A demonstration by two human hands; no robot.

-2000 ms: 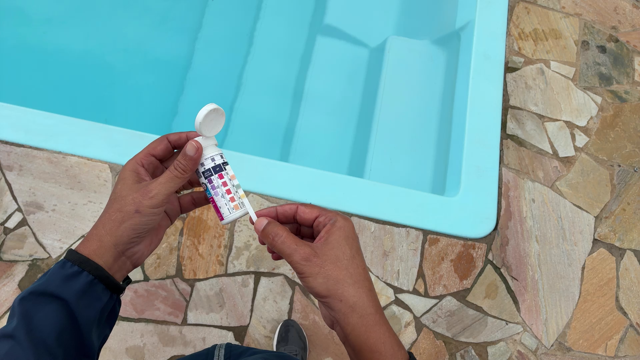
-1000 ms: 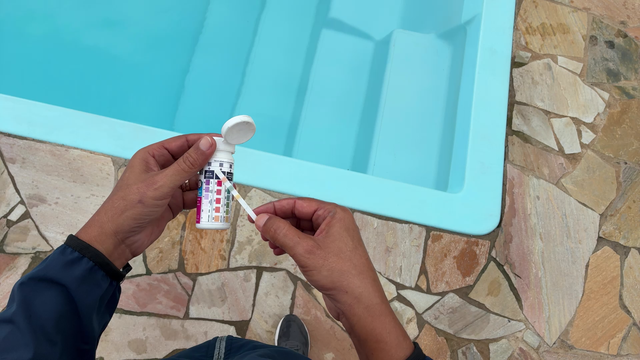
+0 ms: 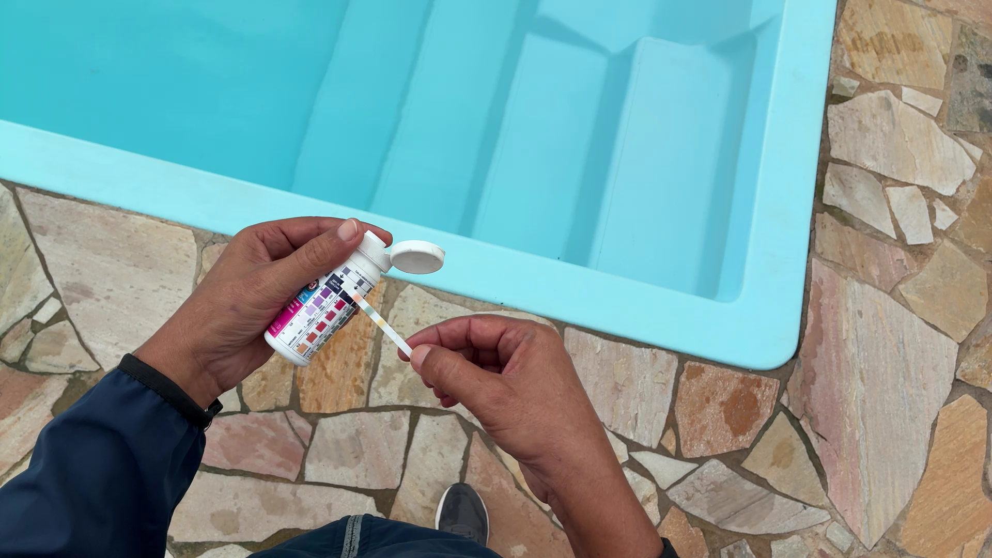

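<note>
My left hand (image 3: 263, 291) grips a small white plastic test-strip bottle (image 3: 329, 310), which leans with its top to the upper right. Colour squares cover the bottle's label. Its white flip cap (image 3: 418, 256) stands open at the right of the neck. Between the thumb and forefinger of my right hand (image 3: 496, 372) is a thin white test strip (image 3: 384, 325) with pale yellowish pads. The strip's far end lies over the colour chart; whether it touches the bottle I cannot tell.
Beyond my hands is a light blue swimming pool with water and submerged steps (image 3: 535, 139). Its smooth rim (image 3: 620, 298) meets irregular stone paving (image 3: 876, 387). A dark shoe (image 3: 463, 511) is on the paving below my hands.
The bottle has tilted and turned in my left hand, and its open cap now points right. The strip, at the bottle's right side two seconds ago, now overlaps the colour chart.
</note>
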